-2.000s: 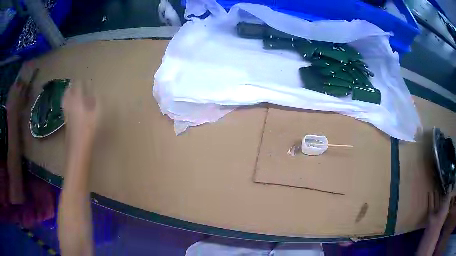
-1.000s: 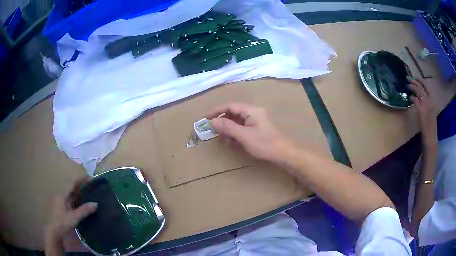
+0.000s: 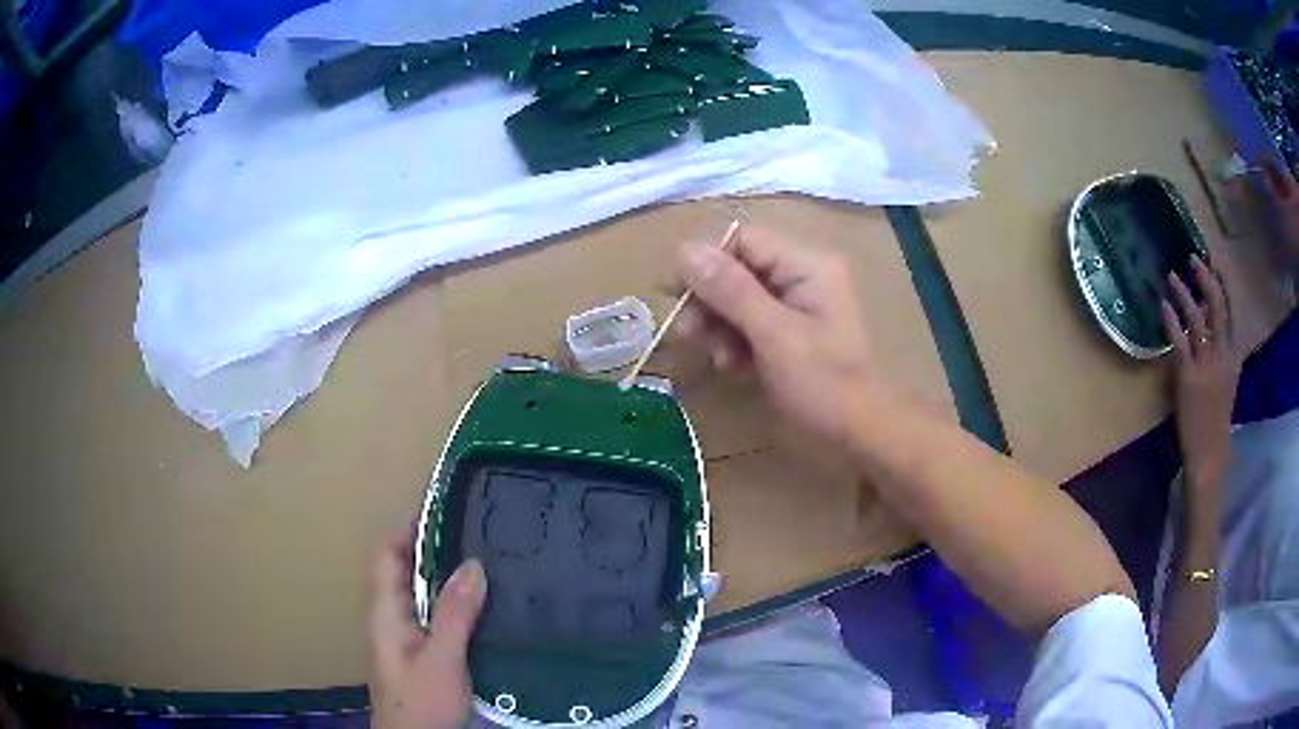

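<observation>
My left hand (image 3: 428, 634) holds a green model car body (image 3: 570, 427) by its left side, thumb on the dark recessed middle. The body has a silver-white rim and lies or is held in front of me. My right hand (image 3: 776, 321) pinches a thin pale stick (image 3: 694, 289) between its fingertips. The stick's lower tip is at the body's top edge, near a silvery fitting; whether it touches is hard to tell. The small translucent glue cup (image 3: 610, 335) stands just beyond the body's top edge.
Dark green trim parts (image 3: 641, 86) lie piled on a crumpled white sheet (image 3: 356, 228) at the back. At the right, another person's hand (image 3: 1201, 306) rests on a second green body (image 3: 1133, 257). A dark green strip (image 3: 947, 328) crosses the brown cardboard between us.
My left hand has brought the body right and turned it, up to the cup. My right hand has lifted the stick from the cup to the body's top edge.
</observation>
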